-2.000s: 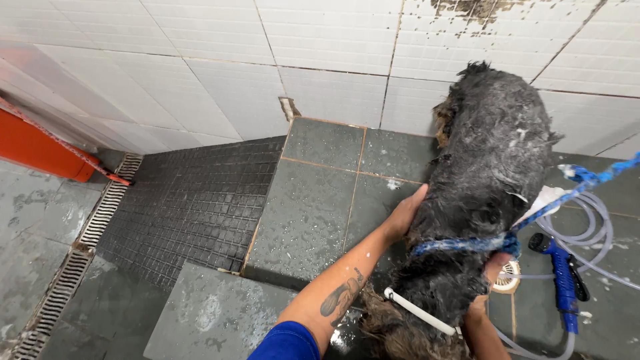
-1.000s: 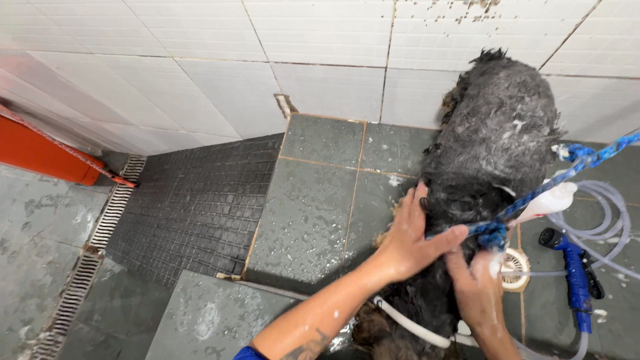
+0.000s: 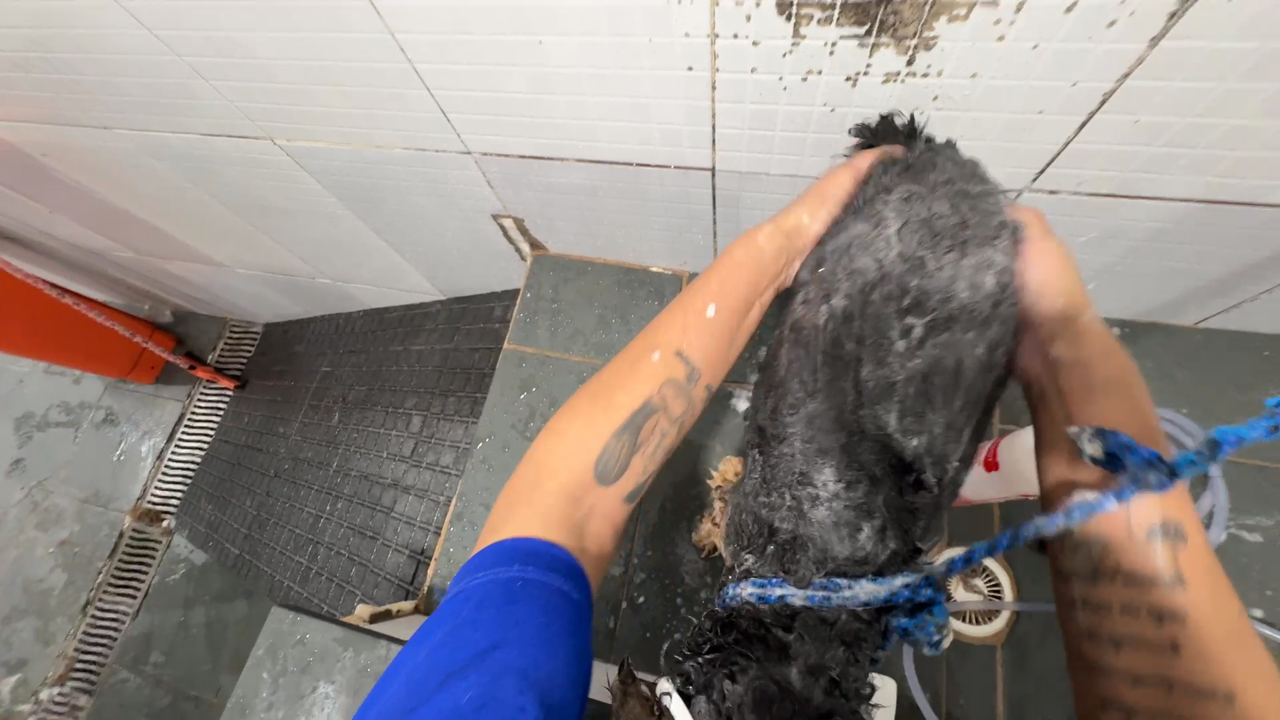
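Observation:
A wet black dog [image 3: 880, 360] with whitish lather on its back stands on grey tiles, its rear toward the white wall. My left hand [image 3: 850, 190] lies against the left side of its hindquarters, the fingers partly hidden behind the fur. On the opposite flank rests my right hand [image 3: 1045, 265], also partly hidden. A blue braided rope [image 3: 840, 591] loops around the dog near its shoulders and runs off to the right over my right forearm. A white bottle with red marking [image 3: 1003, 467] shows between the dog and that forearm.
A round white drain cover [image 3: 975, 597] is set in the tiles right of the dog. Clear hose [image 3: 1215, 500] coils beyond my right forearm. At left are a black ribbed mat [image 3: 350, 440], a slotted floor drain [image 3: 190, 440] and an orange object [image 3: 75, 325].
Both hands have moved from the dog's shoulder area, by the rope, up to its hindquarters near the wall. The blue spray nozzle seen at right earlier is out of sight.

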